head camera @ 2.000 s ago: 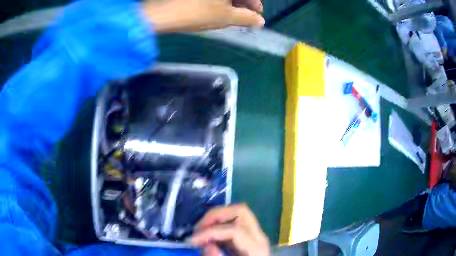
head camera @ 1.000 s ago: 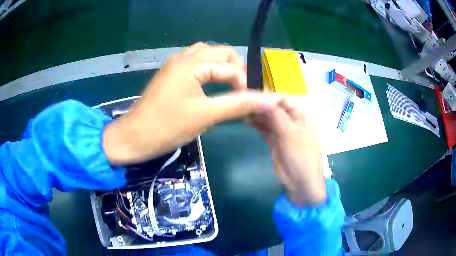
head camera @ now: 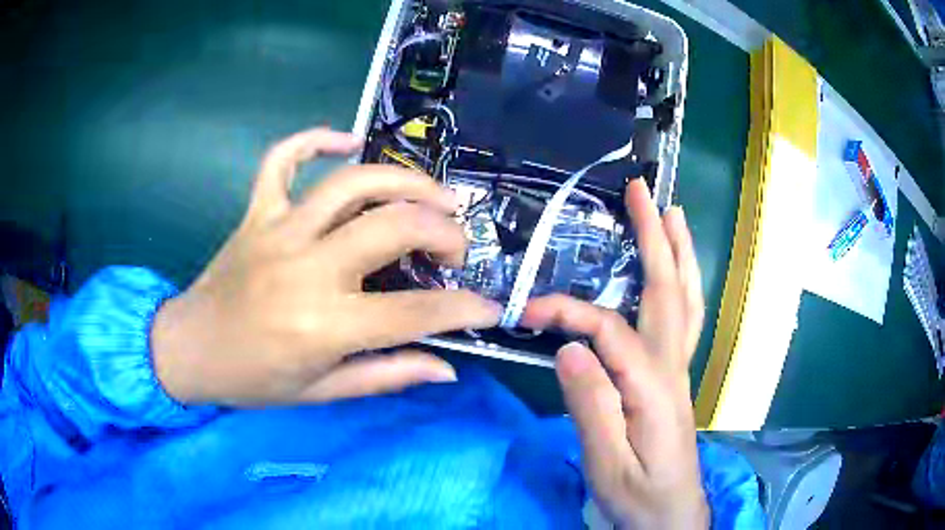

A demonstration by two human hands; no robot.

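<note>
The projector housing [head camera: 676, 93] is an open white tray in front of me, with a glossy black block [head camera: 539, 109] in its far part and the main board [head camera: 591, 243] in its near part. A white ribbon cable [head camera: 541, 238] runs from the block's right side down to the board's near edge. My left hand [head camera: 311, 274] is over the left near side, its index fingertip at the cable's near end. My right hand [head camera: 637, 383] is at the near right corner, index fingertip touching the other side of that end. Whether the cable is pinched cannot be told.
Thin wires [head camera: 389, 93] run along the housing's left side. A yellow backing stack [head camera: 788, 93] with white pieces lies to the right. Beyond it are a white paper sheet [head camera: 860, 285], a red-and-blue carton [head camera: 868, 176], a glue tube [head camera: 848, 235] and printed sheets [head camera: 920, 280]. A grey stool [head camera: 803, 481] stands below right.
My hands have moved from above the bench's middle down to the ribbon cable's near end. The black strip seen near them is out of view. The view has shifted, so the housing shows higher and further right.
</note>
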